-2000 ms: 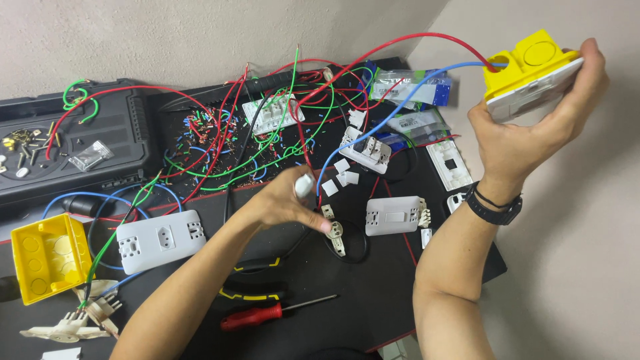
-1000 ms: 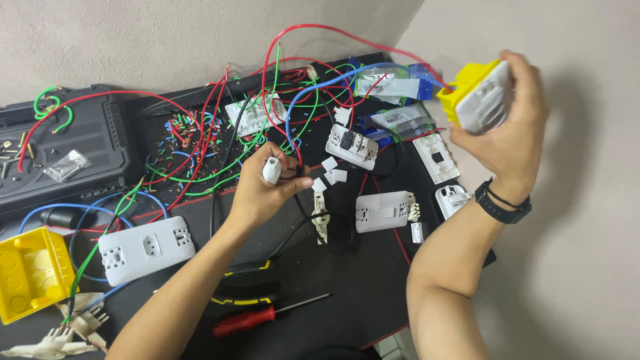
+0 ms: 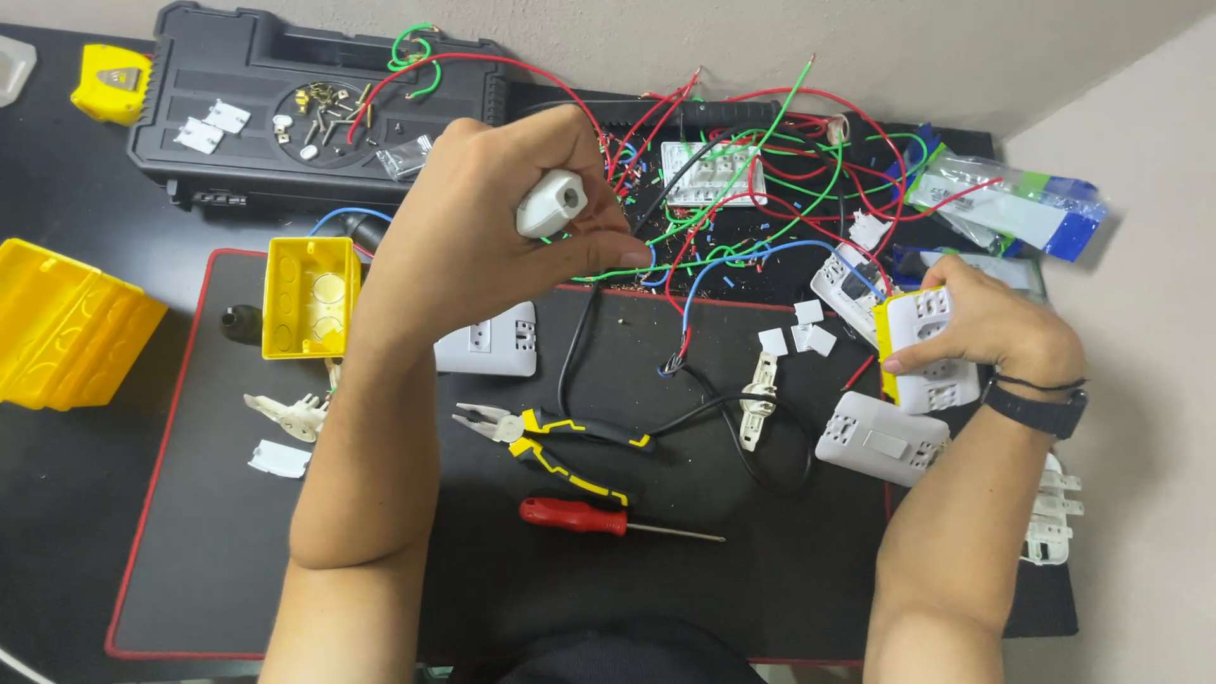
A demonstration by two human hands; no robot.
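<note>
My left hand [image 3: 513, 218] is raised over the middle left, closed around a white plastic electrical connector [image 3: 551, 203]. At the right, my right hand [image 3: 988, 323] grips a yellow electrical box fitted with a white socket faceplate [image 3: 933, 351]. A blue wire [image 3: 760, 249] and a red wire run from this box; their other ends meet a black cable [image 3: 703, 380] at bare, twisted strands on the mat. Just below the box lies a white switch plate [image 3: 879, 439], partly behind my right forearm. A cream module on a bracket [image 3: 758, 401] lies near the black cable.
Combination pliers [image 3: 551, 442] and a red screwdriver [image 3: 579, 516] lie on the red-edged black mat. Yellow boxes [image 3: 312, 299] stand at the left. A black tool case [image 3: 228, 85] bears screws. Tangled wires and scraps spread along the back, beside plastic packets [image 3: 997, 204].
My right hand has lowered the yellow box with its faceplate toward the table. My left hand, still holding the white connector, has risen off the table's middle. The view has shifted left.
</note>
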